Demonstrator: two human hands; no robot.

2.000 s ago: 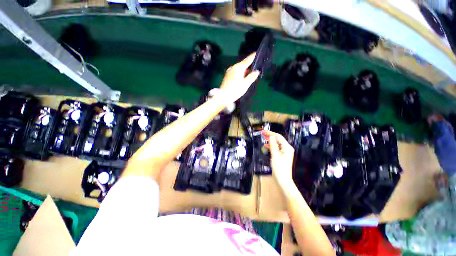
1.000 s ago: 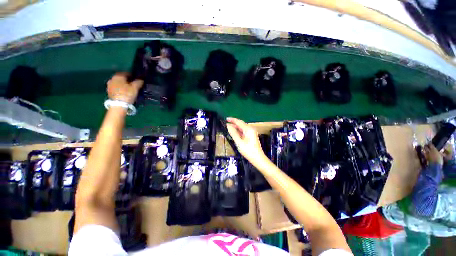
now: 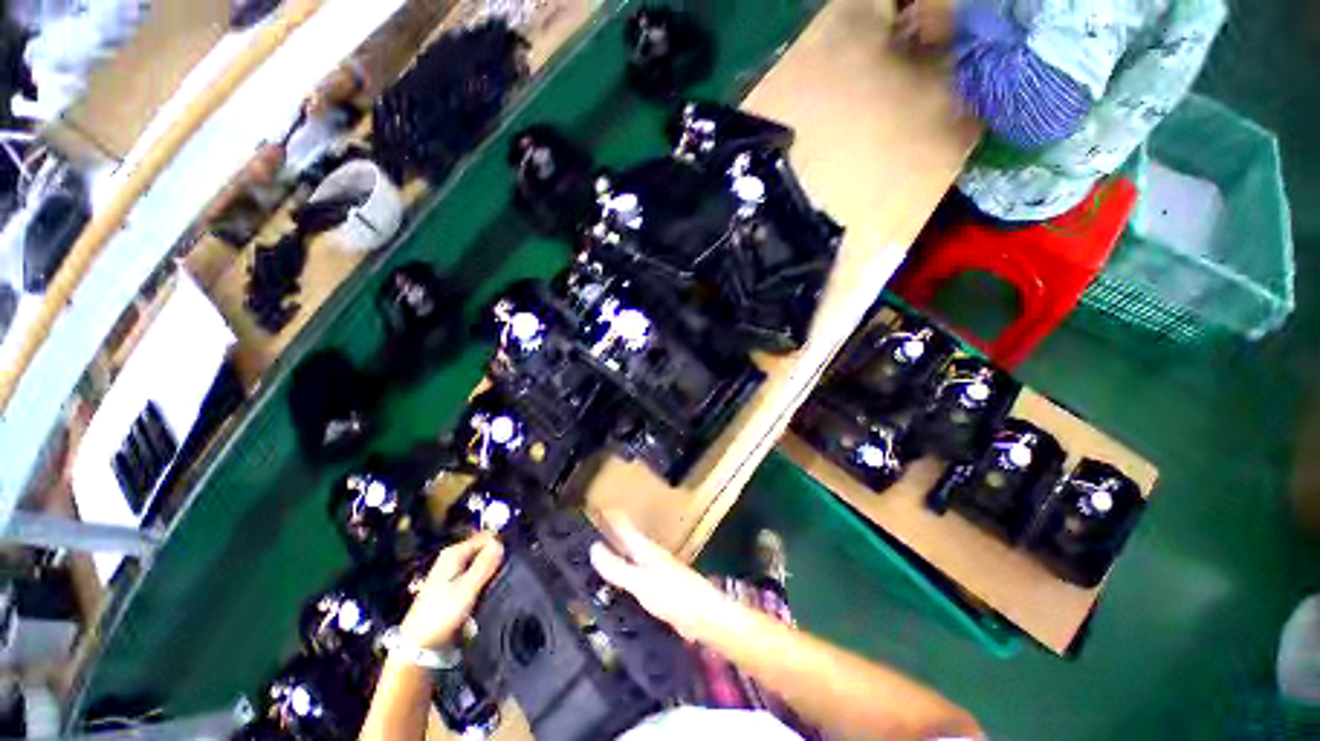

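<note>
A black moulded housing (image 3: 543, 637), matte face up with a round recess, is close to my body at the lower middle. My left hand (image 3: 452, 591), with a white bracelet, grips its left edge. My right hand (image 3: 649, 579) holds its upper right edge, fingers on the rim. The housing's lower end is cut off by my clothing and the picture edge. Open housings with silver discs (image 3: 497, 430) stand in rows on the tan bench (image 3: 637, 500) just beyond my hands.
A green conveyor (image 3: 485, 239) carries spaced black units. More housings (image 3: 1021, 456) lie on cardboard (image 3: 984, 572) over a green crate at right. A red stool (image 3: 1050, 275) and a seated person (image 3: 1086, 87) are at upper right, beside a mesh crate (image 3: 1209, 268).
The view has turned right and down. My left hand has left the conveyor and come near my body. Both hands now hold the matte housing over the bench edge.
</note>
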